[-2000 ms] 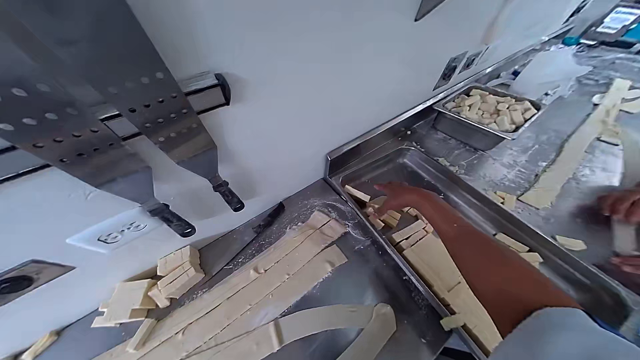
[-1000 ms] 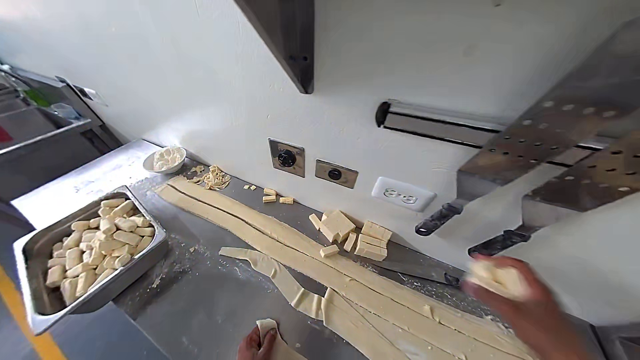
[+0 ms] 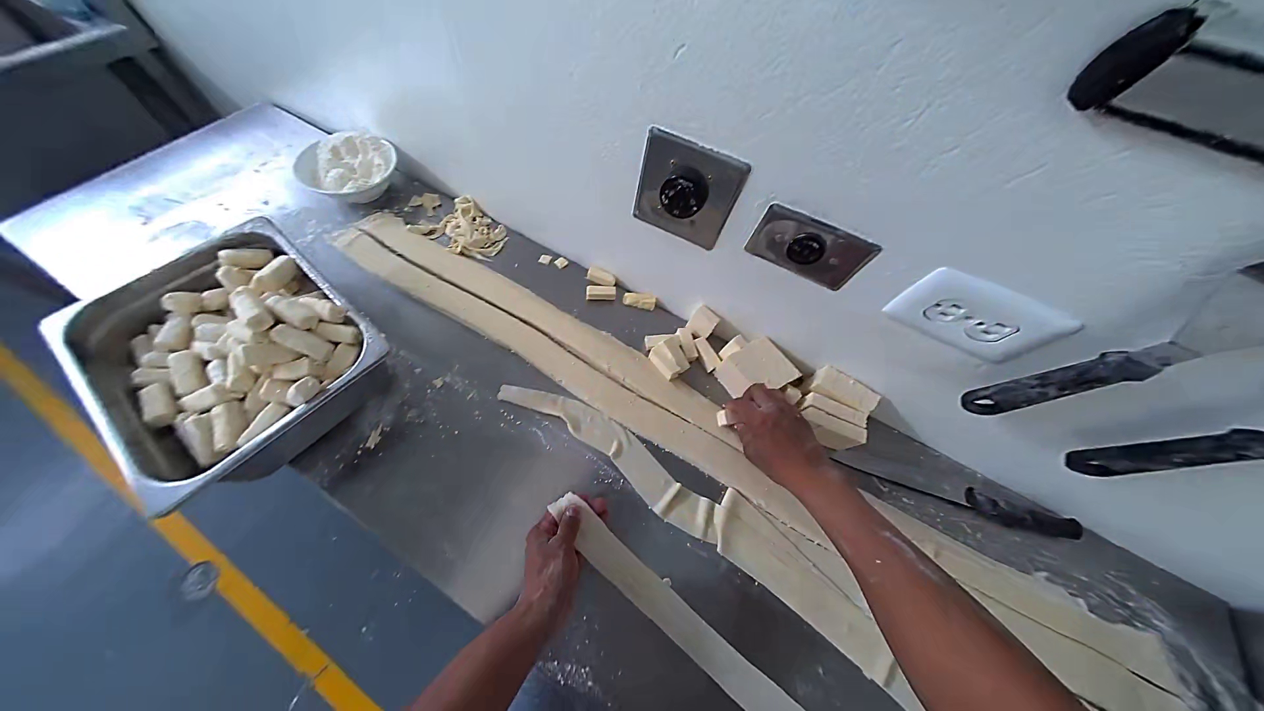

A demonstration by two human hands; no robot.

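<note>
My left hand (image 3: 558, 553) grips the end of a narrow dough strip (image 3: 671, 617) that runs toward the lower edge of the view. My right hand (image 3: 775, 430) is at the pile of cut cheese pieces (image 3: 755, 367) by the wall, its fingers closed around a small cheese stick (image 3: 728, 418). Long flat dough strips (image 3: 513, 321) lie side by side under and beyond my right forearm. A loose, wavy dough strip (image 3: 642, 469) rests between my two hands.
At the left, a deep steel pan (image 3: 370, 360) holds many dough-wrapped pieces. Behind it are a white bowl of flour (image 3: 346, 168) and dough scraps (image 3: 469, 229). A knife (image 3: 1022, 513) lies near the wall at right. Spatula handles (image 3: 1076, 380) hang above; wall outlets (image 3: 983, 314) are behind.
The view has swung left along the table. My right hand, at the long tray two seconds ago, is now at the cheese pile by the wall.
</note>
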